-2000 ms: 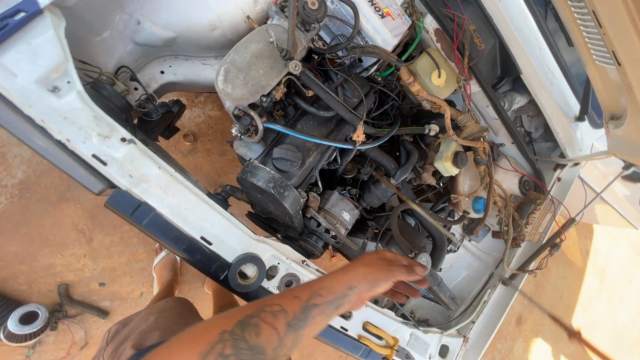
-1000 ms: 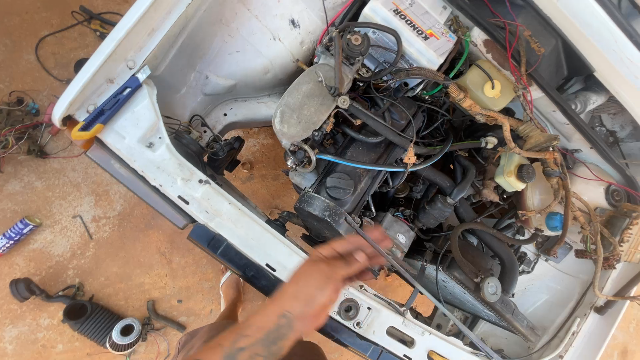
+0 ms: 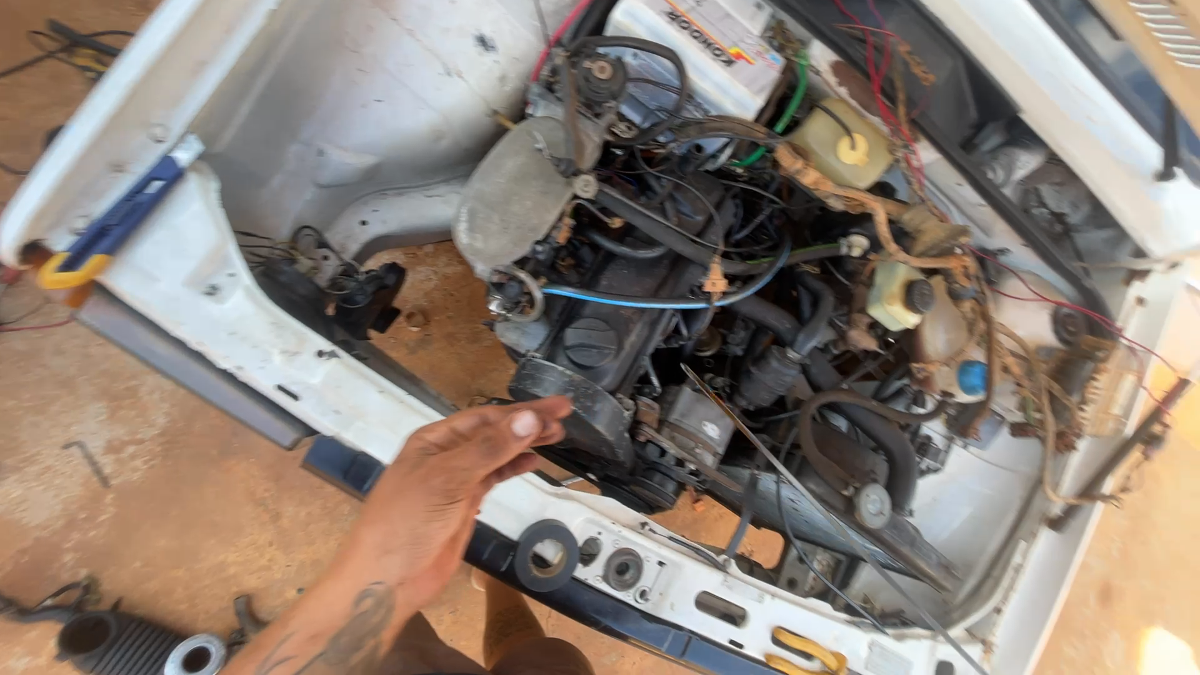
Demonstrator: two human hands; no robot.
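My left hand (image 3: 473, 450) is raised over the white front panel (image 3: 694, 562) of a car's engine bay, just left of a dark round belt cover (image 3: 581, 408). Its fingers lie together with the thumb against them, and nothing shows in the hand. The engine (image 3: 647, 281), with a black oil filler cap (image 3: 590, 342) and a blue hose (image 3: 656, 303), is in the middle. A thin metal rod (image 3: 825, 516) slants across the engine bay's lower right. My right hand is not in view.
A blue-and-yellow utility knife (image 3: 122, 220) rests on the left body edge. A black ring (image 3: 547, 555) and a yellow tool handle (image 3: 806, 652) lie on the front panel. A battery (image 3: 698, 56) stands at the top. An L-shaped key (image 3: 89, 464) and a corrugated hose (image 3: 117, 642) lie on the ground.
My left hand has drawn back to the left, from beyond the alternator to beside the belt cover. The view has shifted.
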